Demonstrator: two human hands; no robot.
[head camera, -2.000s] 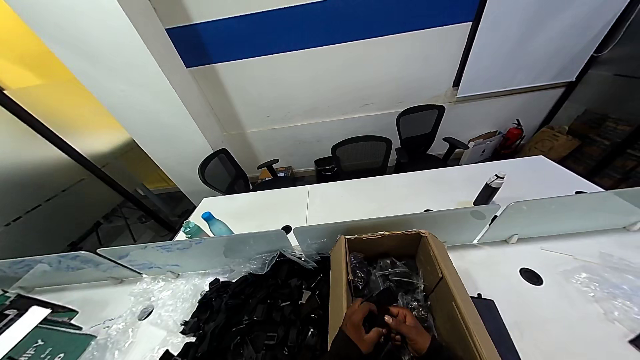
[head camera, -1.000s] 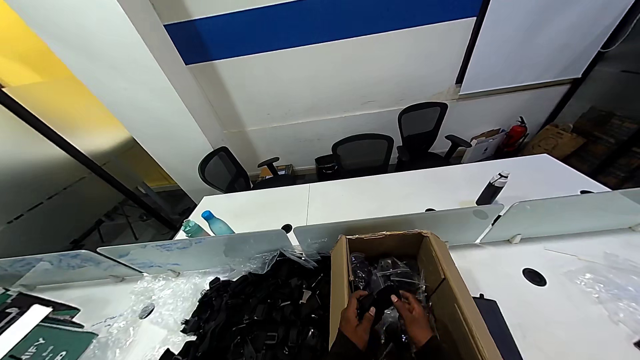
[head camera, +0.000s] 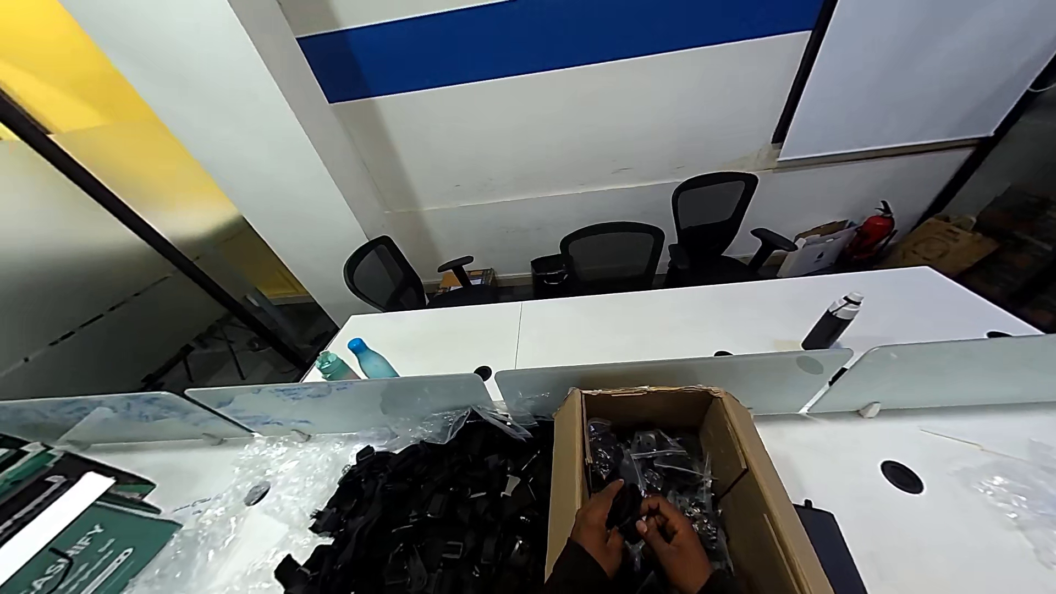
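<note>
Over an opened cardboard box (head camera: 775, 511), my left hand (head camera: 599, 530) grips a small black item (head camera: 627, 505), whose exact kind I cannot tell. My right hand (head camera: 675, 540) touches the same item from the right, thumb and fingers close together. Clear plastic bags (head camera: 656, 452) with dark parts lie inside the box beneath both hands. Left of the box spreads a large heap of black straps with plastic buckles (head camera: 445, 503).
Crumpled clear plastic (head camera: 289, 470) and green printed boxes (head camera: 99, 549) lie at the left. Frosted glass dividers (head camera: 660, 375) run behind the box. Beyond them stand bottles (head camera: 373, 360) and a black flask (head camera: 832, 322). A dark flat object (head camera: 829, 544) sits right of the box.
My hands, farther apart over the box one second ago, are now closer together around the small black item. The box and strap heap have stayed in place.
</note>
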